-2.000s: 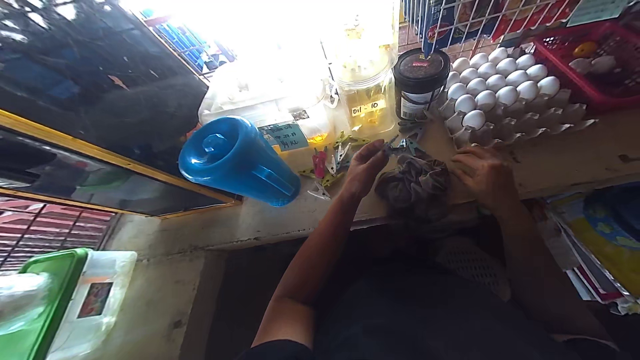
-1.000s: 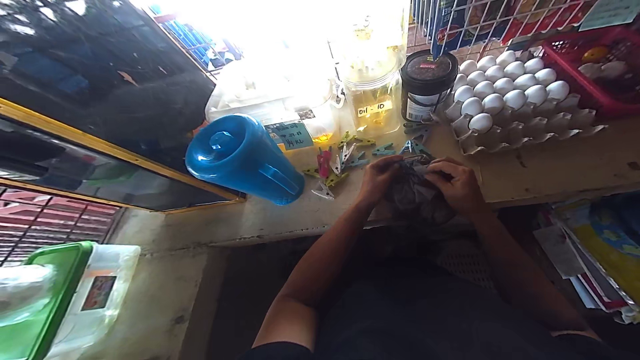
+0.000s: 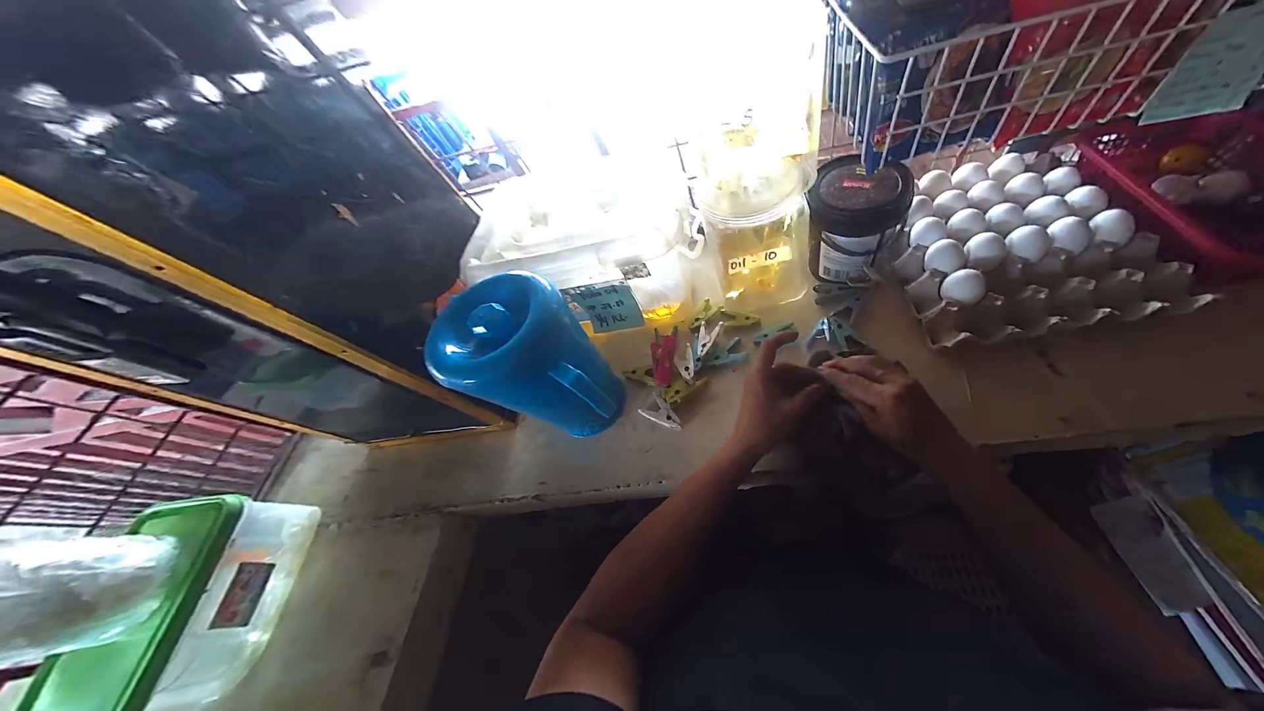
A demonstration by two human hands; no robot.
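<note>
A dark, bunched cloth (image 3: 839, 439) lies at the counter's front edge, partly hidden by both hands. My left hand (image 3: 775, 400) is at its left side, thumb and forefinger raised; whether it grips the cloth is unclear. My right hand (image 3: 882, 395) bends over the cloth's upper right part, its fingertips close to the left hand's fingers; its grip is hidden. Just beyond the hands lie light blue clothespins (image 3: 837, 331). To the left is a loose pile of clothespins, among them a pink clothespin (image 3: 664, 357) and a white clothespin (image 3: 660, 410).
A blue plastic pitcher (image 3: 523, 351) lies tilted at left. Behind stand a clear jar of yellow packets (image 3: 755, 257) and a black-lidded tub (image 3: 857, 217). A carton tray (image 3: 1066, 306) holds white eggs (image 3: 1027, 242) at right, beside a red basket (image 3: 1136, 188) and a white wire rack (image 3: 987, 74).
Two seconds ago the hands were apart on either side of the cloth. The right hand has moved left onto it, and the two hands are now close together.
</note>
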